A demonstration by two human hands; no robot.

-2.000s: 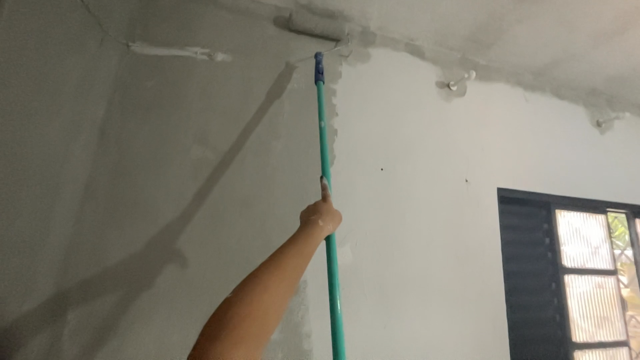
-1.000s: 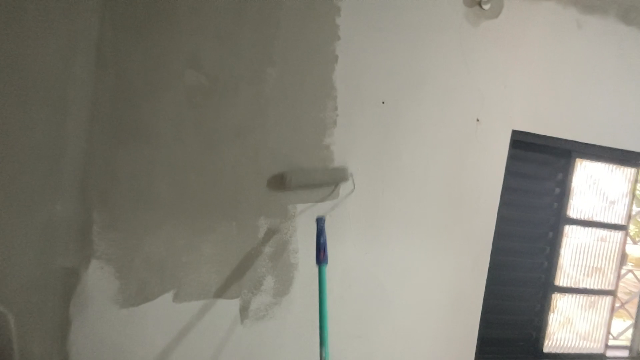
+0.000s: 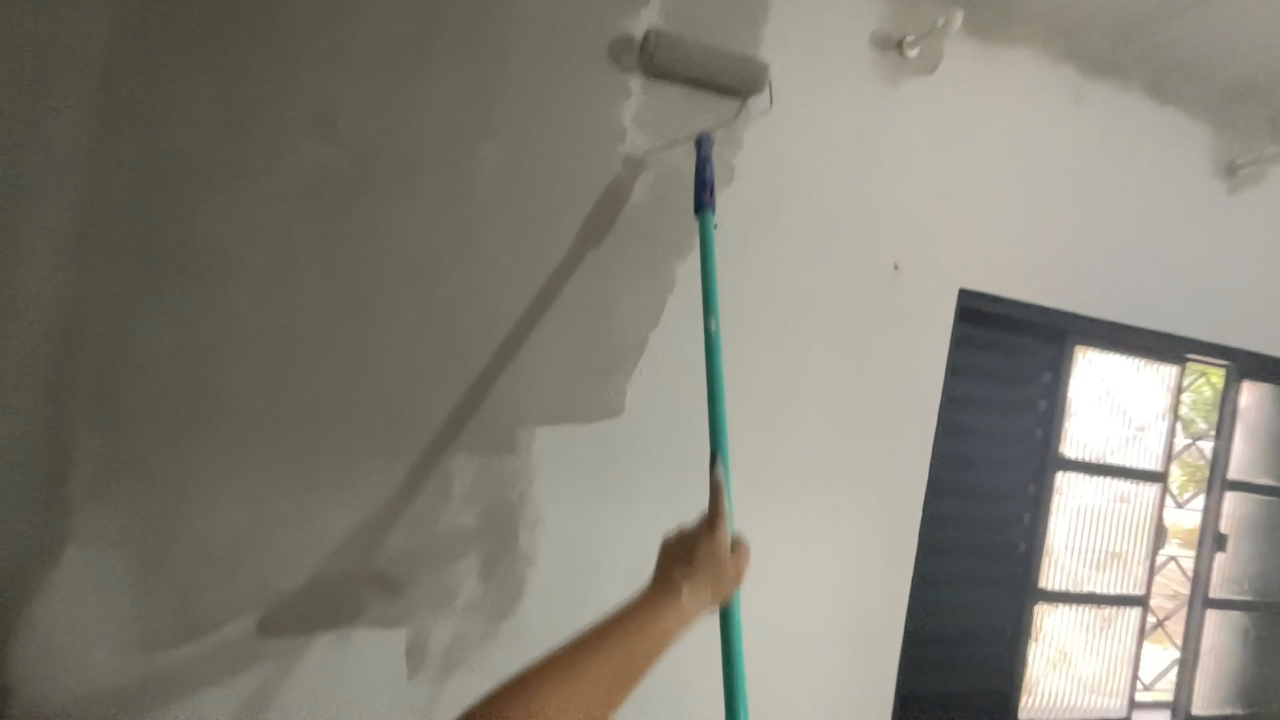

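My left hand (image 3: 700, 565) is closed around a green extension pole (image 3: 713, 370), with one finger pointing up along it. A blue handle (image 3: 705, 175) tops the pole. From it a wire frame leads to a paint roller (image 3: 705, 65), which lies against the wall near the top of the view, tilted slightly down to the right. Wet-looking grey paint (image 3: 300, 250) covers the wall at left and meets the pale part of the wall (image 3: 820, 350) in a ragged edge beside the roller. My right hand is outside the view.
A dark metal window frame (image 3: 985, 500) with ribbed glass panes (image 3: 1100, 530) fills the lower right. A small fixture (image 3: 910, 45) sticks out of the wall at upper right, and another (image 3: 1235, 165) is at the right edge. Shadows of arm and pole fall on the wall.
The roller has moved up the wall from one second ago, and a strip of grey now lies farther right along the paint's edge. My left hand has come back into view on the pole.
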